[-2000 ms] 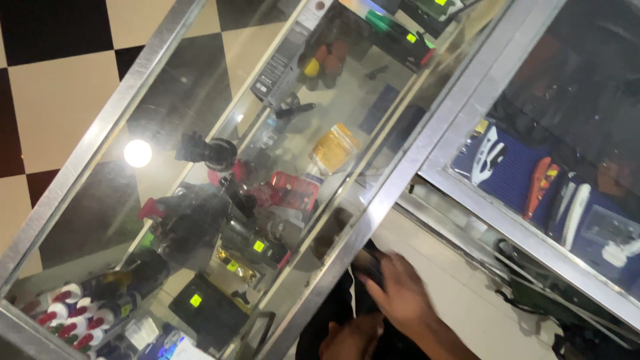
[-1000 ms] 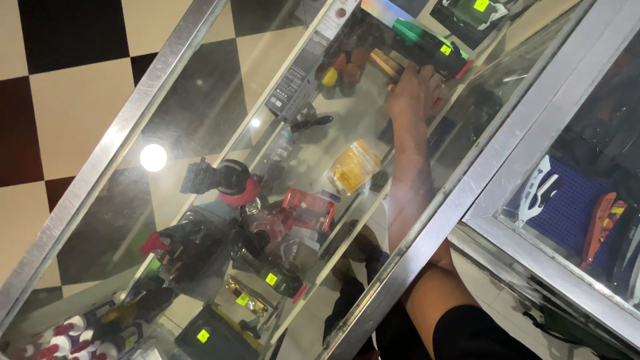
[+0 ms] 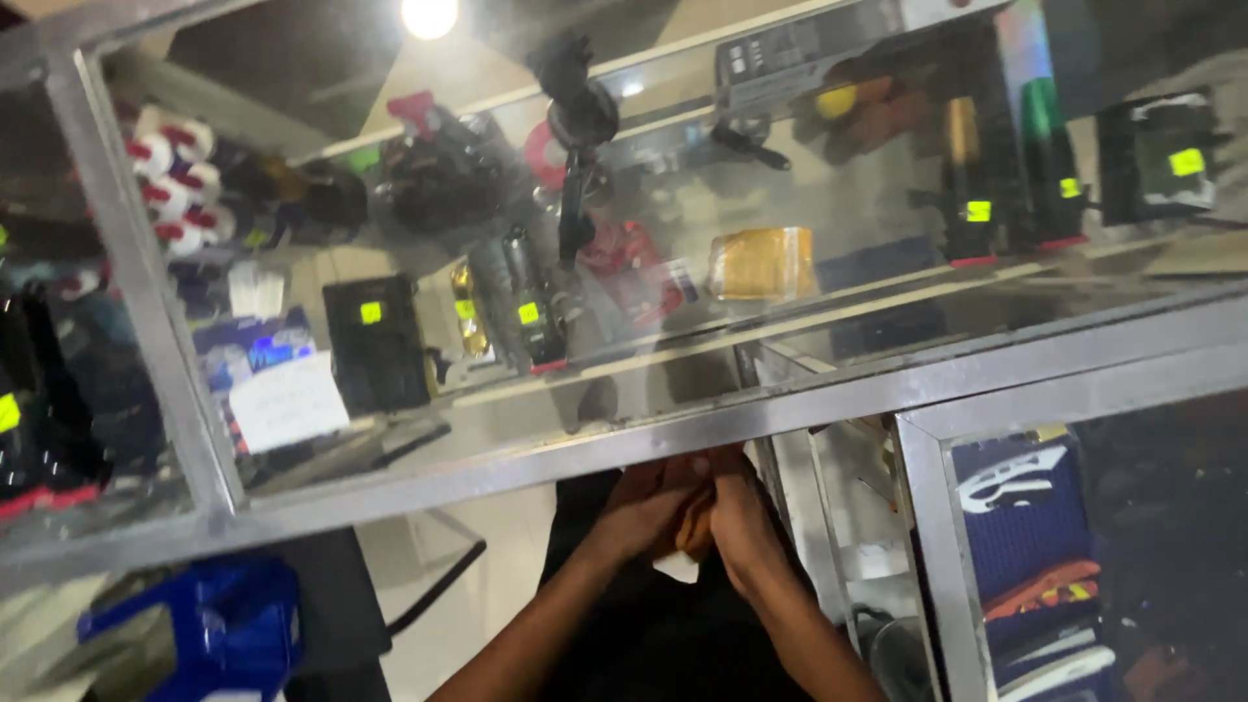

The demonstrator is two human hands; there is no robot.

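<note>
Below the metal edge of a glass display case (image 3: 624,444), my left hand (image 3: 648,512) and my right hand (image 3: 731,507) are close together over dark clothing. Between them is an orange-brown item (image 3: 693,526) with a white piece (image 3: 677,565) at its lower end. Blur and the case's edge hide the fingertips, so the exact hold of each hand cannot be told. Inside the case, above my hands, lie a yellow-orange packet (image 3: 762,264), a red packaged item (image 3: 632,268) and a black item with a green tag (image 3: 531,312).
A second glass case (image 3: 921,546) adjoins at the right, with folding knives inside. At lower left is a blue plastic stool (image 3: 210,624) beside a dark panel (image 3: 331,585). A black box (image 3: 375,341) and a white paper (image 3: 290,402) lie inside the main case at left.
One hand, earlier reaching into the case near the green-handled item, is now back below the edge beside the other. An orange-brown item now shows between them. The view has turned strongly.
</note>
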